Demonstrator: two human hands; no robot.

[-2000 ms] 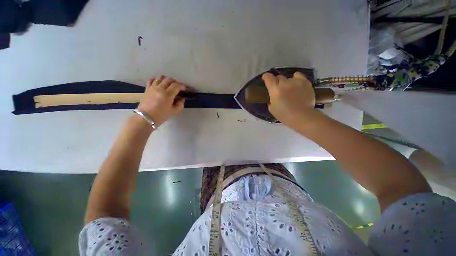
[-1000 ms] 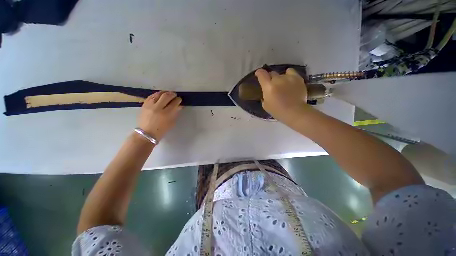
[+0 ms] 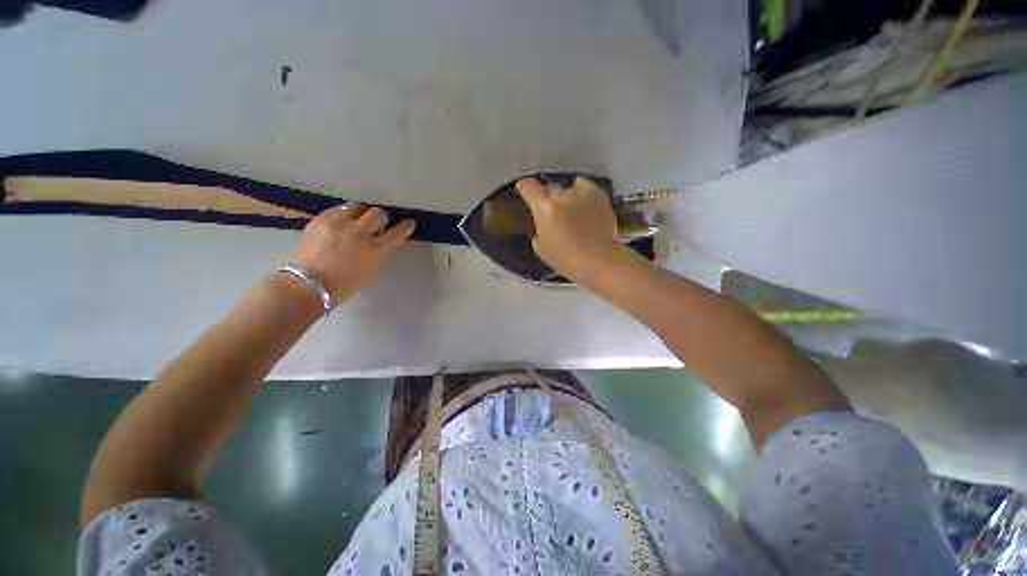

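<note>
A long navy-black fabric strip (image 3: 434, 226) lies across the white table, its left end at the picture's edge. A tan template (image 3: 146, 196) lies on its left part and tapers to a point by my left hand. My left hand (image 3: 351, 242) presses on the strip with its fingers bent; whether it pinches the cloth is hidden. My right hand (image 3: 571, 225) grips the handle of the steam iron (image 3: 496, 231), which sits on the strip with its tip pointing left. The iron hides the strip beneath it, and a dark end shows at its right.
The white table (image 3: 372, 101) has a small dark scrap (image 3: 286, 75) towards the back. Dark cloth (image 3: 96, 7) lies at the far left edge. A ribbed hose (image 3: 664, 194) runs right from the iron, partly behind a pale sheet (image 3: 856, 214). A tape measure (image 3: 429, 495) hangs down my front.
The view has shifted, and the table and strip sit differently in it. The iron now sits closer to my left hand. A pale sheet covers more of the right side.
</note>
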